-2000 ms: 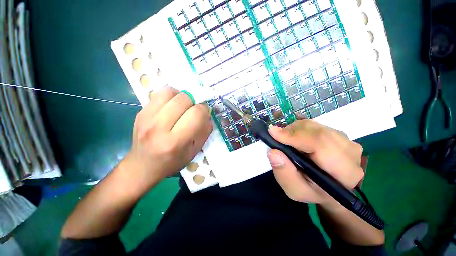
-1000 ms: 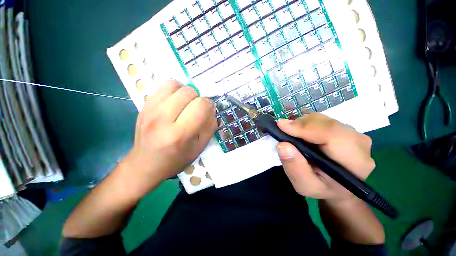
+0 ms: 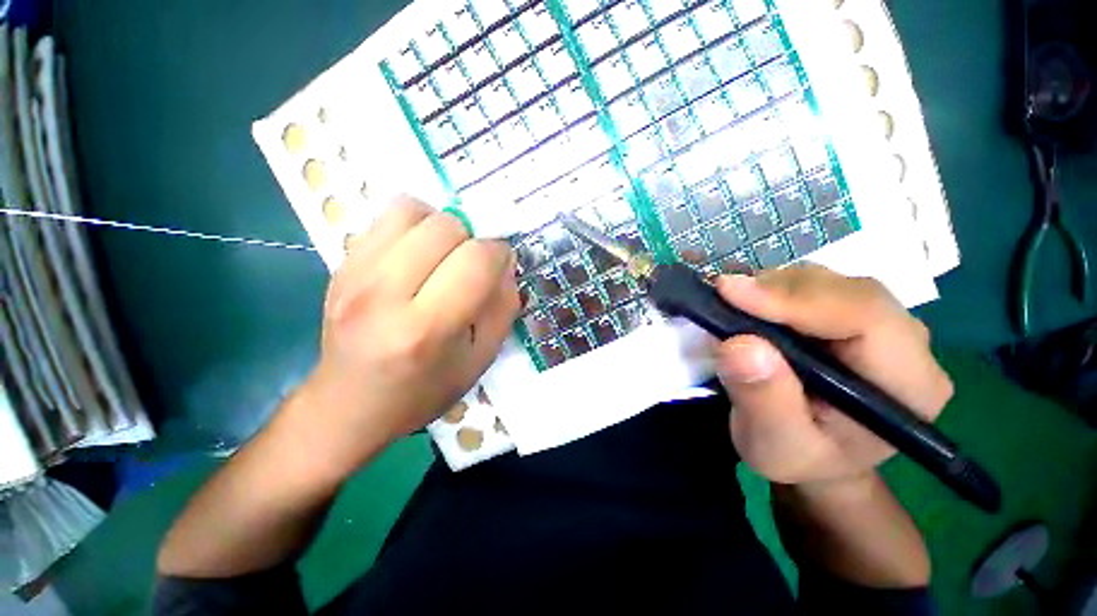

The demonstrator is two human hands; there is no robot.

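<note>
The panel of small circuit boards [image 3: 722,229], green-edged with a green centre strip, lies tilted on the white carrier tray [image 3: 277,150]. My left hand [image 3: 415,313] rests closed over the panel's left edge, a green band on one finger. Solder wire [image 3: 181,231] runs in from the left to this hand; its end at the fingertips is hard to make out. My right hand [image 3: 830,373] holds the black soldering iron [image 3: 818,367] like a pen. The iron's metal tip points up-left, over the small boards just right of my left fingertips. Glare hides part of the panel.
Green-handled pliers [image 3: 1044,247] lie at the right, below a black box [image 3: 1059,84]. Upright grey-white trays [image 3: 78,277] stand in a row at the far left. A round greyish disc [image 3: 1008,560] shows at the lower right. My dark-clothed lap is below the tray.
My right hand and the iron have moved right, and the tip has shifted right along the boards. The tray has slid slightly left. My left hand stays nearly in place.
</note>
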